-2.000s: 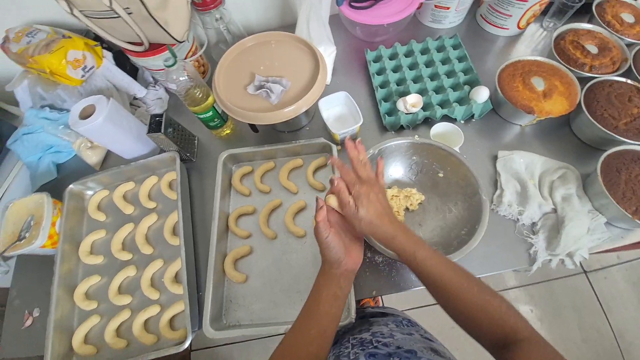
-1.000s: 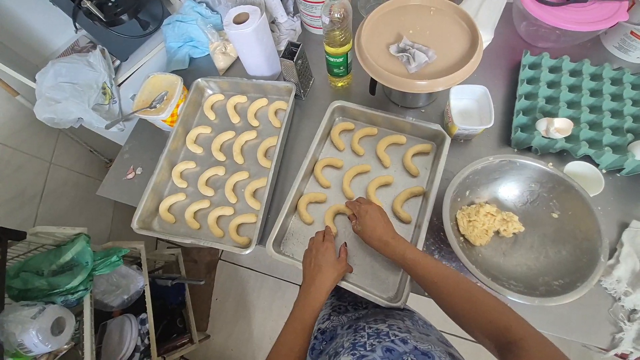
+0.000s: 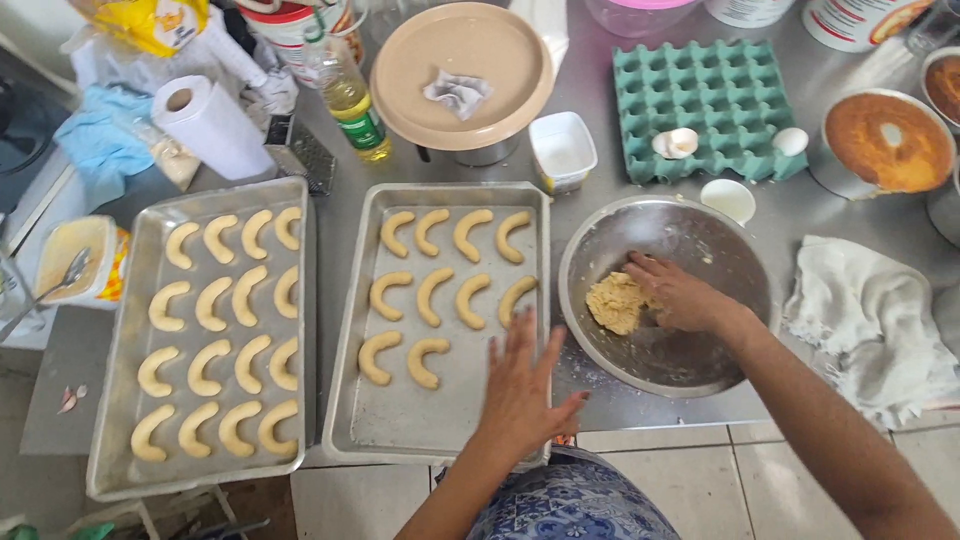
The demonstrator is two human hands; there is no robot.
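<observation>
My right hand (image 3: 679, 294) is inside the steel mixing bowl (image 3: 720, 360), its fingers at the lump of pale dough (image 3: 616, 303); the fingertips are partly hidden. My left hand (image 3: 525, 386) is spread over the right side of the middle baking tray (image 3: 435, 450), holding nothing. Crescent-shaped dough pieces (image 3: 427, 363) lie in rows on that tray, two of them in the nearest row. The left baking tray (image 3: 202, 477) bears full rows of similar crescents (image 3: 238, 429).
Behind the trays stand a box grater (image 3: 301, 157), an oil bottle (image 3: 356, 112), a lidded pot (image 3: 465, 82) and a white tub (image 3: 562, 150). A green egg tray (image 3: 705, 97), a small white cup (image 3: 727, 201), a cloth (image 3: 874, 322) and a cake in its pan (image 3: 889, 142) surround the bowl.
Both hands were together at the near row of the middle tray a second ago. My right hand has since moved right into the bowl. The middle tray holds more crescents than two seconds ago.
</observation>
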